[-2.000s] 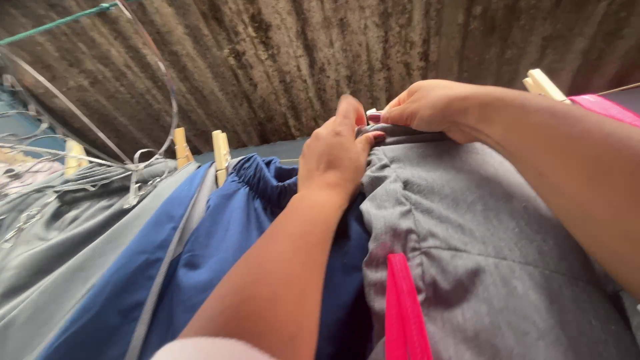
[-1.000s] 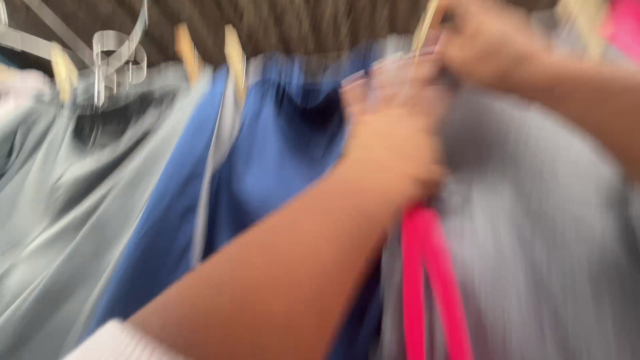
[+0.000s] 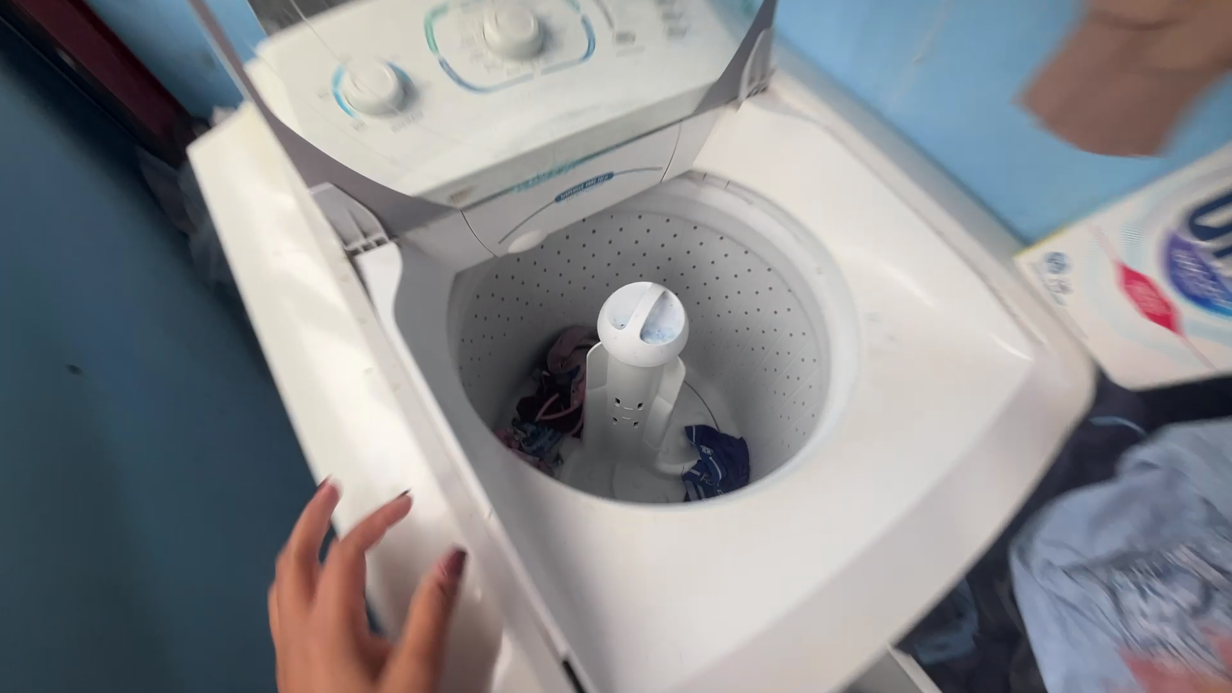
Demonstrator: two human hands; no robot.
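My left hand (image 3: 361, 597) is at the lower left, its fingers apart and nothing in it. It is over or beside the left edge of a white top-loading washing machine (image 3: 924, 385); whether it touches is unclear. The machine's lid is up. Inside the perforated drum (image 3: 731, 250) stands a white agitator (image 3: 640, 327). Dark and pinkish clothes (image 3: 553, 399) lie at the drum's left, a navy blue cloth item (image 3: 717, 462) at its lower right. I do not make out my right hand.
A control panel with knobs (image 3: 512, 31) is at the back. At right are a printed white package (image 3: 1126, 298), a light blue garment (image 3: 1136, 558) and, higher up, a blurred brown thing (image 3: 1121, 87). A dark blue surface (image 3: 125, 404) borders the left.
The view has swung from clothes pegged on a line to the washing machine. Both hands were at the gray garment's upper edge earlier; my left hand is now apart from it, over the machine's side.
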